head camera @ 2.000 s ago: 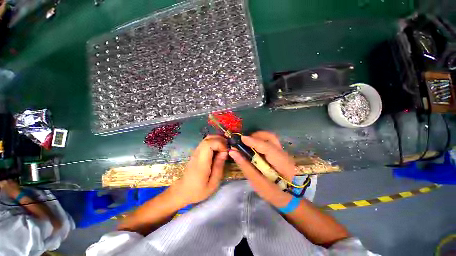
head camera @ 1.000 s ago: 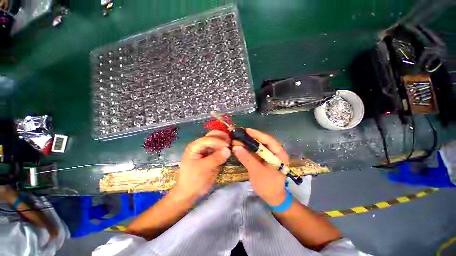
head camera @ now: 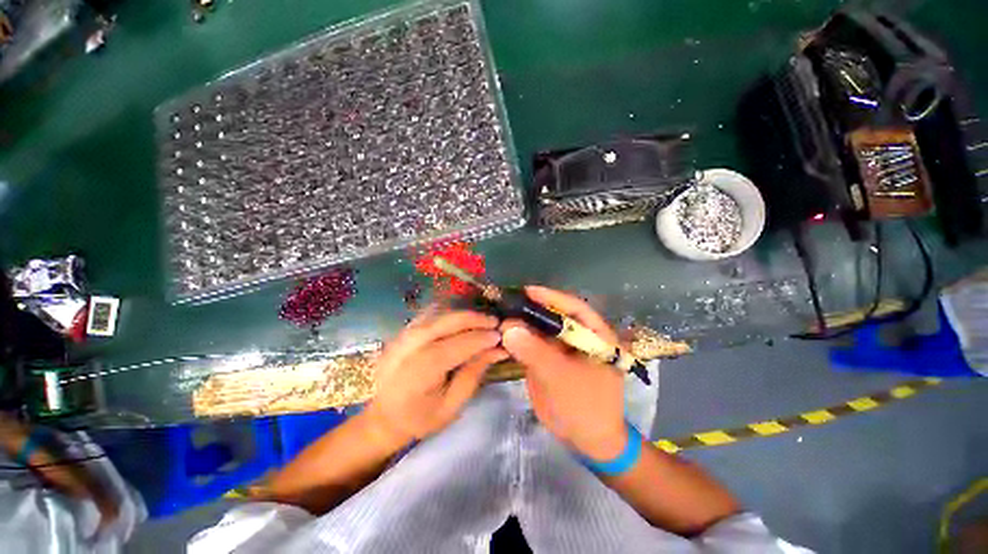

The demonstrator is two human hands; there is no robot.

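My right hand [head camera: 569,379], with a blue band on the wrist, holds a yellow and black soldering iron [head camera: 590,340] whose thin tip points up and left over the bright red parts [head camera: 453,263]. My left hand [head camera: 425,373] is beside it, its fingers bent together and meeting the right fingertips. Whether a small unit is pinched between the fingertips cannot be made out. A heap of dark red parts [head camera: 316,297] lies to the left of the bright red ones. A clear blister tray [head camera: 341,152] with rows of shiny round units lies behind them.
A worn wooden strip [head camera: 284,386] runs along the bench edge. A black case [head camera: 609,179] and a white cup [head camera: 748,200] of silvery bits stand at right. A black station [head camera: 785,141] with cables and a brown box [head camera: 891,173] is farther right. Another person's arm [head camera: 67,473] shows lower left.
The view has shifted, so the bench things sit farther left. The iron has turned flatter, and its tip has moved off the left fingertips. My left fingers have spread along the right fingertips.
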